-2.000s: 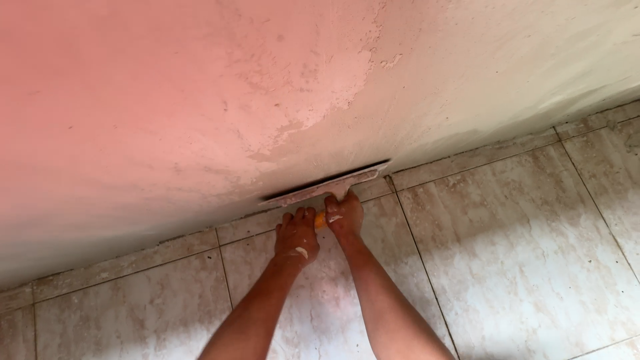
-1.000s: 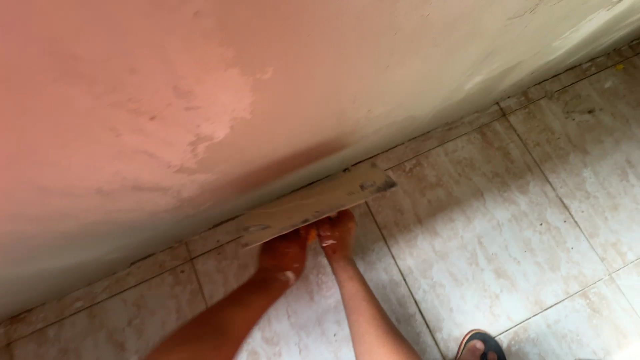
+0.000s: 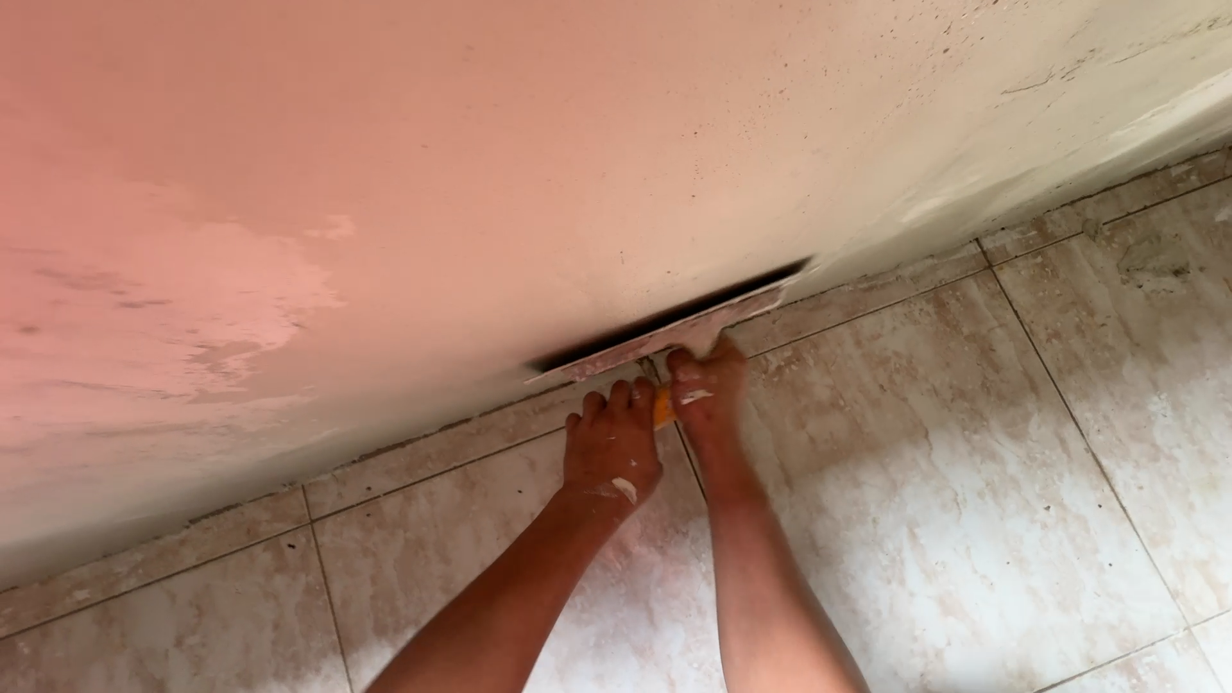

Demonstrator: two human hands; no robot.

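A wide plastering blade, smeared with pinkish filler, lies with its long edge along the foot of the wall, casting a dark shadow there. My right hand grips the tool just behind the blade. Beside it, my left hand is closed round the tool's yellow-orange handle, of which a short piece shows between the two hands. Whitish filler is stuck to both hands. The wall is pink at the left and cream towards the right, with rough-edged patches.
Marble-patterned floor tiles with dark joints run below the wall. A narrow tile strip follows the wall's base, with a thin rough gap between them. Small dark specks lie on the floor.
The blade was tilted with its broad face showing a second ago; now it is edge-on against the wall again. The view has shifted right along the wall, and the foot in a sandal is out of view.
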